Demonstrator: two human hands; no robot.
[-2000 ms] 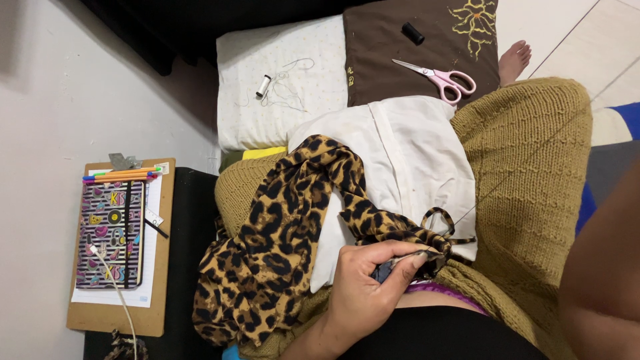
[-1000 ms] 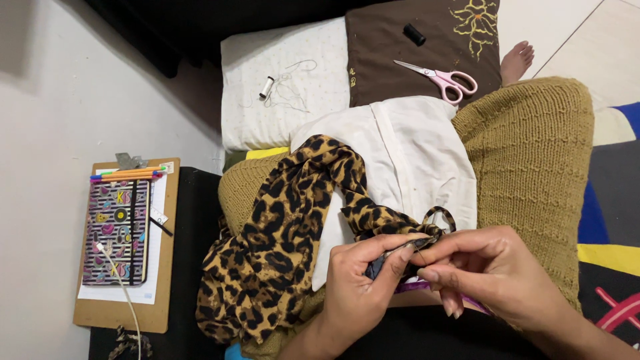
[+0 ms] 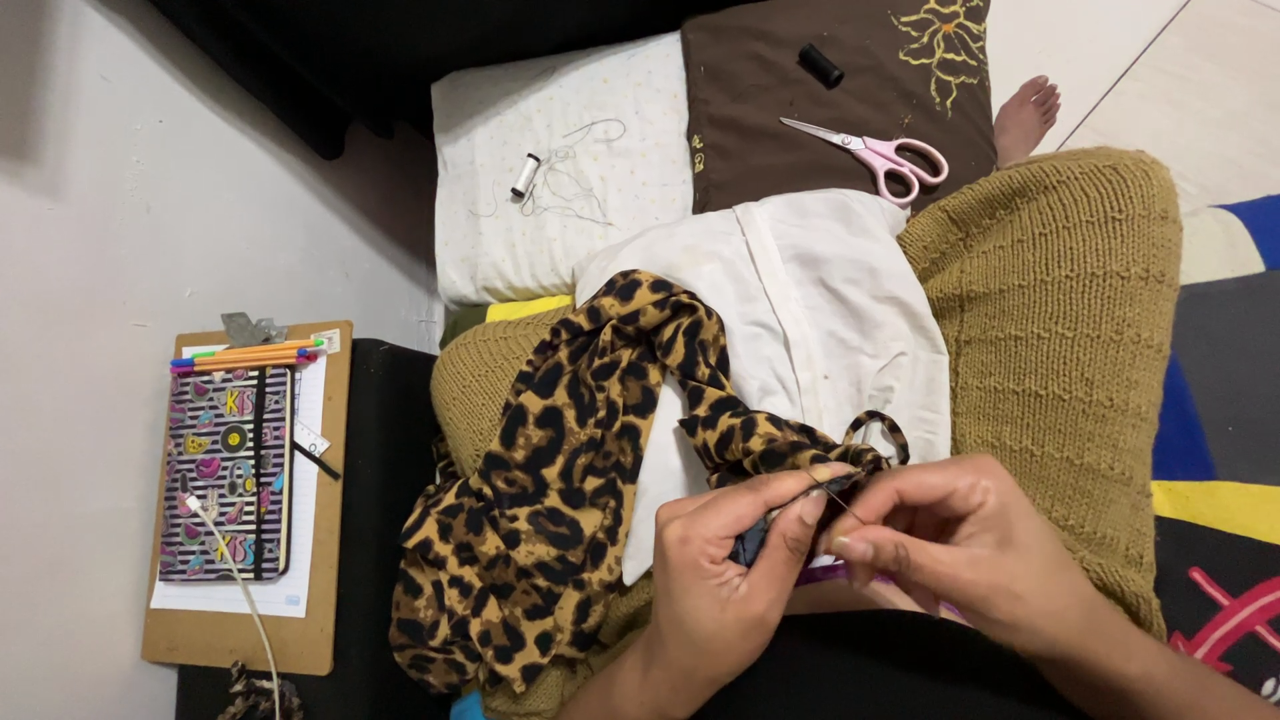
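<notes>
My left hand (image 3: 745,555) pinches the dark edge of a leopard-print fabric (image 3: 560,450) between thumb and forefinger. A thin needle or thread (image 3: 838,500) runs from that pinch to my right hand (image 3: 940,545), whose thumb and fingertips are closed on its near end. A thin strap loop (image 3: 880,425) of the same print stands up just beyond the fingers. The fabric trails left over a white cushion (image 3: 790,300) on my lap. Pink-handled scissors (image 3: 885,160) and a black thread spool (image 3: 821,66) lie on a brown cushion (image 3: 750,130).
A white spool (image 3: 525,175) with loose, tangled thread rests on a pale dotted cushion (image 3: 470,240). On the left, a clipboard (image 3: 320,560) holds a patterned notebook (image 3: 225,480), several pens (image 3: 250,355) and a white cable (image 3: 245,590). A mustard knit cover (image 3: 1060,380) lies over my legs.
My right hand, away from the fabric two seconds ago, has come in beside my left hand and grips the needle or thread. My left hand keeps its pinch on the fabric.
</notes>
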